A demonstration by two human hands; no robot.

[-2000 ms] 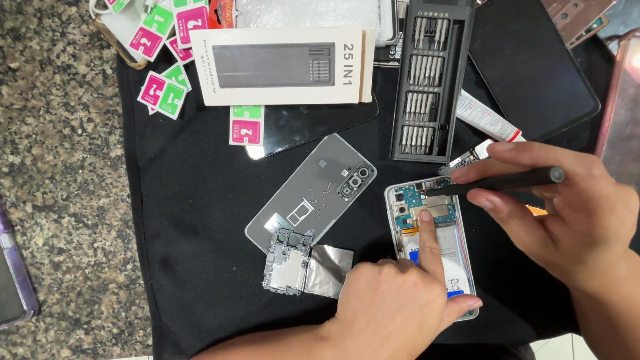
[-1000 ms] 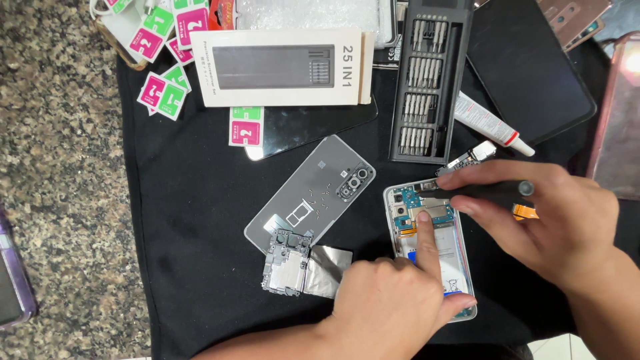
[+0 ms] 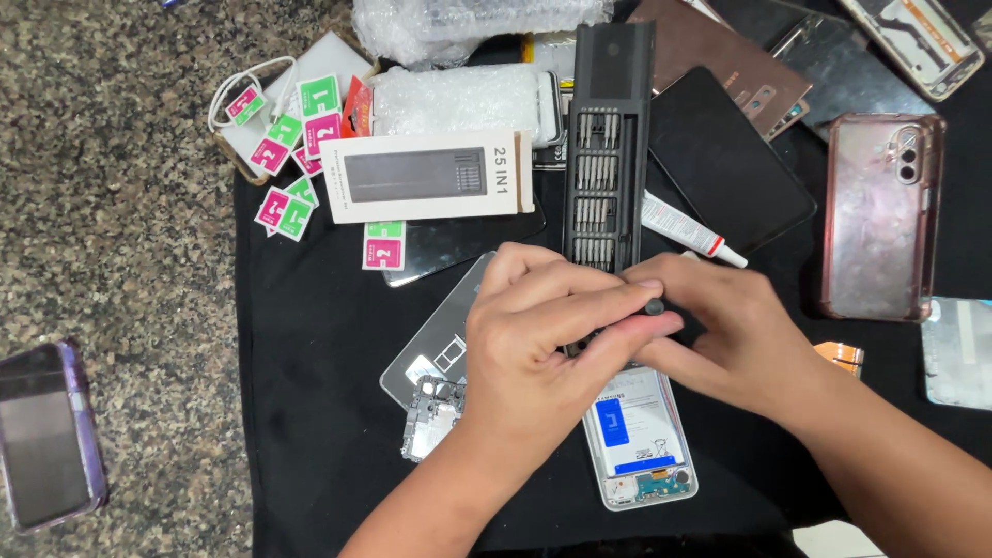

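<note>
Both hands are together above the upper part of an opened Samsung phone (image 3: pixel 643 434), whose battery shows below them. My left hand (image 3: pixel 542 333) pinches a dark screwdriver (image 3: pixel 654 307) by thumb and fingers, and only its round end shows. My right hand (image 3: pixel 713 333) meets it from the other side, its fingers curled by the same tool; its grip is partly hidden. The phone's upper circuit board is covered by the hands. A grey phone back cover (image 3: pixel 434 333) and a metal-lined phone inner bracket (image 3: pixel 428 426) lie partly under my left hand and forearm.
A screwdriver bit case (image 3: pixel 603 170) stands just beyond the hands, beside its white box (image 3: pixel 426 177). Rightward lie a glue tube (image 3: pixel 686 226), a black phone panel (image 3: pixel 728 159), a clear pinkish case (image 3: pixel 880 217) and an orange flex cable (image 3: pixel 841 358). A purple-cased phone (image 3: pixel 50 438) rests on granite.
My left hand has left the phone's board and risen to join my right hand at the screwdriver. The screwdriver now points its end toward the camera. The phone's battery is more exposed.
</note>
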